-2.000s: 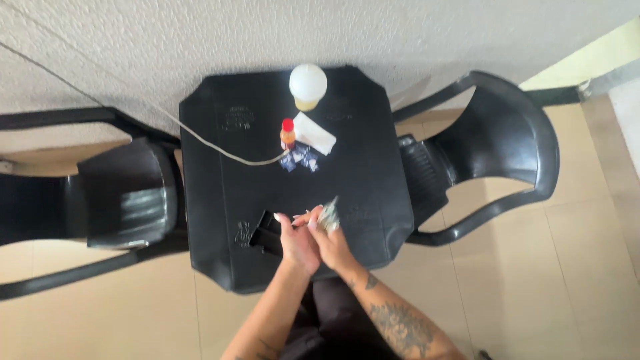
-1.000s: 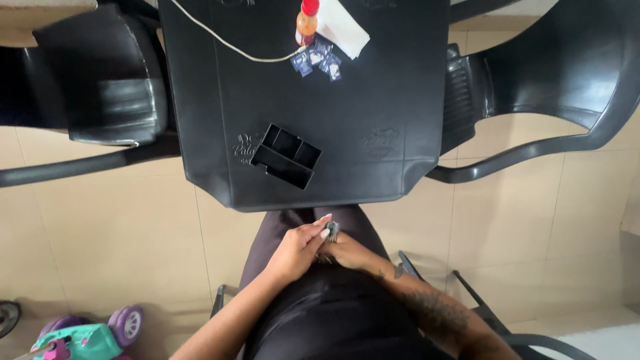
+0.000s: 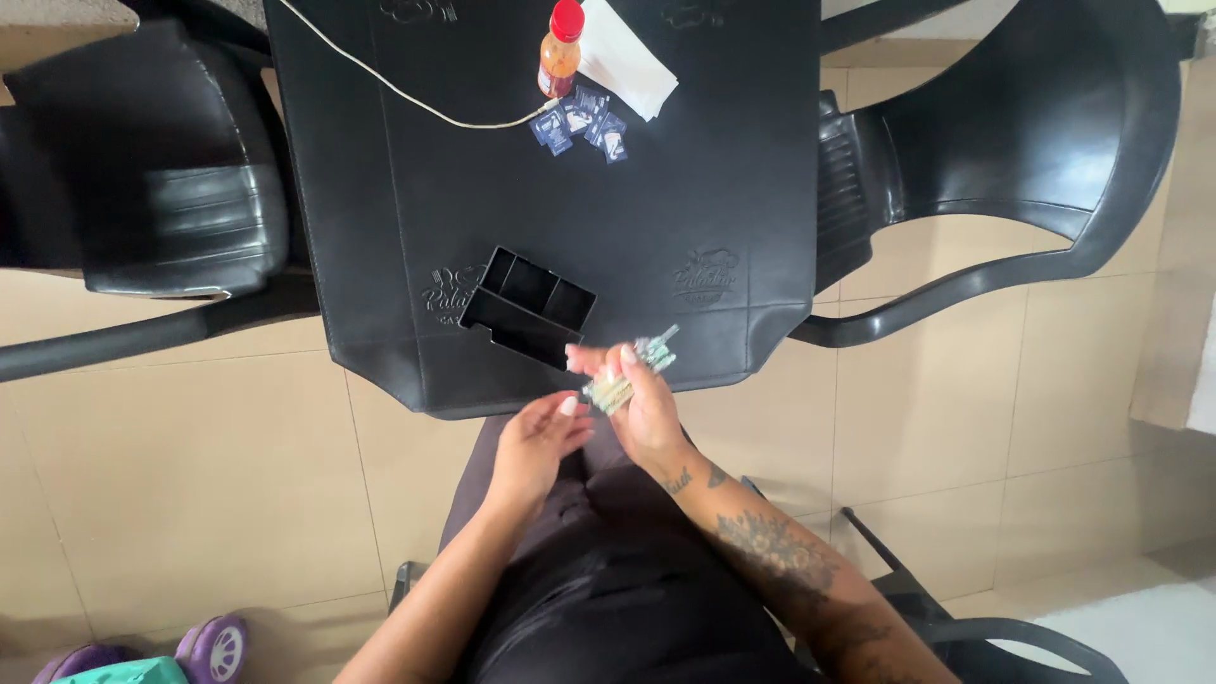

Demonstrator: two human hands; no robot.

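My right hand (image 3: 646, 399) is closed around a bundle of small, thin wrapped sticks (image 3: 613, 389), probably toothpicks, whose greenish ends stick out past the fingers. Just left of it, my left hand (image 3: 537, 446) has its fingers loosely curled near the bundle's lower end; nothing is seen held in it. A black compartment tray (image 3: 532, 299) lies tilted on the table beyond the hands, its near right corner close to my right fingers. No contents show in its compartments.
On the black-covered table (image 3: 608, 209) stand a red-capped sauce bottle (image 3: 560, 57), white napkins (image 3: 627, 57) and several blue sachets (image 3: 581, 122), with a white cable (image 3: 418, 104) reaching them. Black chairs flank the table at left (image 3: 190, 190) and right (image 3: 1007, 142). A turquoise-and-purple wheeled toy (image 3: 142, 665) is at lower left.
Both hands have risen from my lap toward the table's near edge and moved apart, and the bundle shows more fully in my right hand. The tray has stayed on the table.
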